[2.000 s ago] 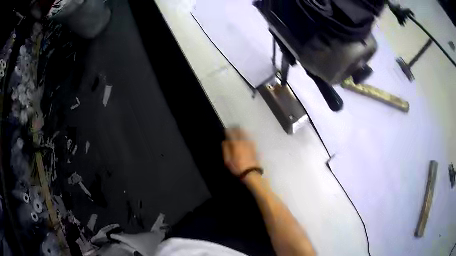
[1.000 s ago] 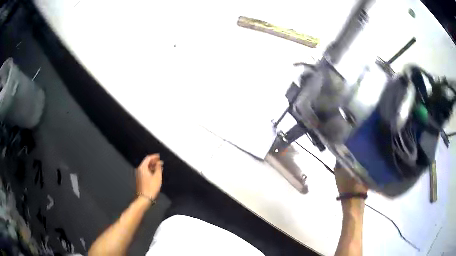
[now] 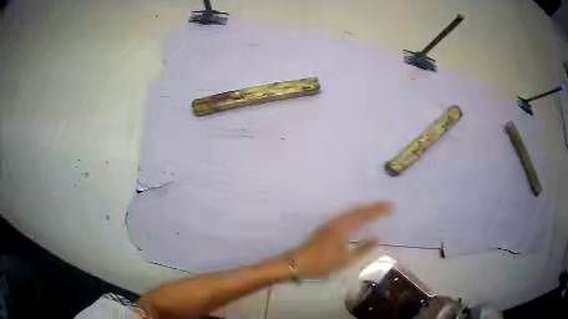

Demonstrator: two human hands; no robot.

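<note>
The lilac paper marker [image 3: 280, 168] lies on the fabric lay, with dark edge lines at its near side and left corner. My left hand [image 3: 336, 243], with a thin bracelet, reaches in from the lower left over the paper's near edge. It is blurred, fingers apart, and holds nothing visible. The cutting machine [image 3: 398, 290] is cut off by the bottom edge, just right of and below my left hand; its blade and base plate are not visible. A dark cut line runs right from beside the hand. My right hand is not in view.
Yellow-brown weight bars lie on the paper at upper left [image 3: 256, 96], right of middle [image 3: 425, 140] and far right [image 3: 523, 159]. Dark T-shaped weights stand along the far side [image 3: 208, 17] [image 3: 421, 60] [image 3: 526, 104]. The off-white table [image 3: 68, 137] curves away at left.
The view has swung over the lay. The machine has shifted to the bottom edge of the picture. My left hand has moved from beside the table to over the paper; my right hand has left view.
</note>
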